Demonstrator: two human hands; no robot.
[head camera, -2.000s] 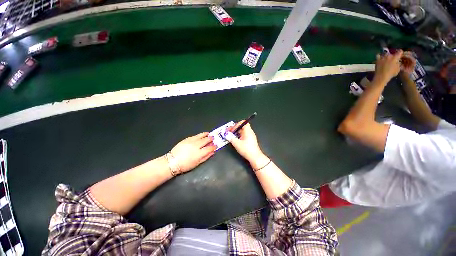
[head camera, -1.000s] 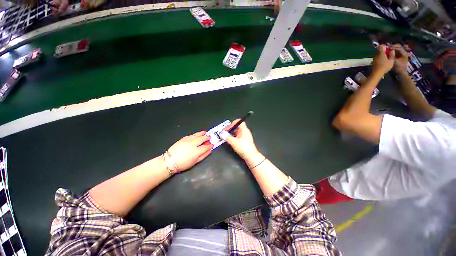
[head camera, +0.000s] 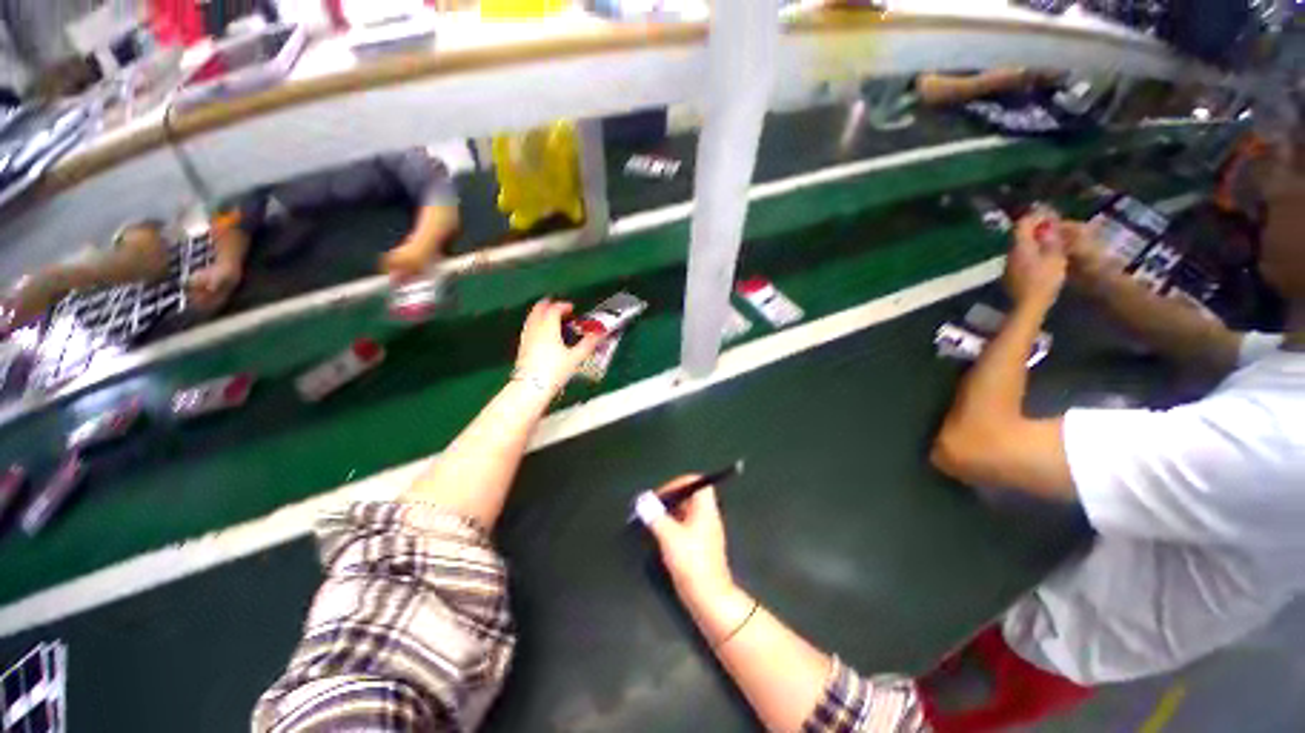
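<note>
My left hand (head camera: 548, 348) reaches over the rail onto the green belt. Its fingers and thumb are on a white-and-red product unit (head camera: 618, 312), which looks tilted. Another unit (head camera: 598, 361) lies just below it, partly hidden and blurred. My right hand (head camera: 690, 530) is over the dark green bench, closed around a slim black pen-like tool (head camera: 710, 488). The tool's dark end points up and right, and a pale end shows at the fingertips.
A pale rail (head camera: 844, 319) divides bench and belt. An upright post (head camera: 723, 201) rises from it. More units (head camera: 341, 370) lie on the belt. A person in a white shirt (head camera: 1174, 501) works at right. An overhead shelf (head camera: 429, 108) crosses above. Patterned sheets (head camera: 36, 687) lie far left.
My left hand has moved from the bench up and forward to the belt with the unit. My right hand keeps the tool over the bench. The view has tilted up, showing the shelf.
</note>
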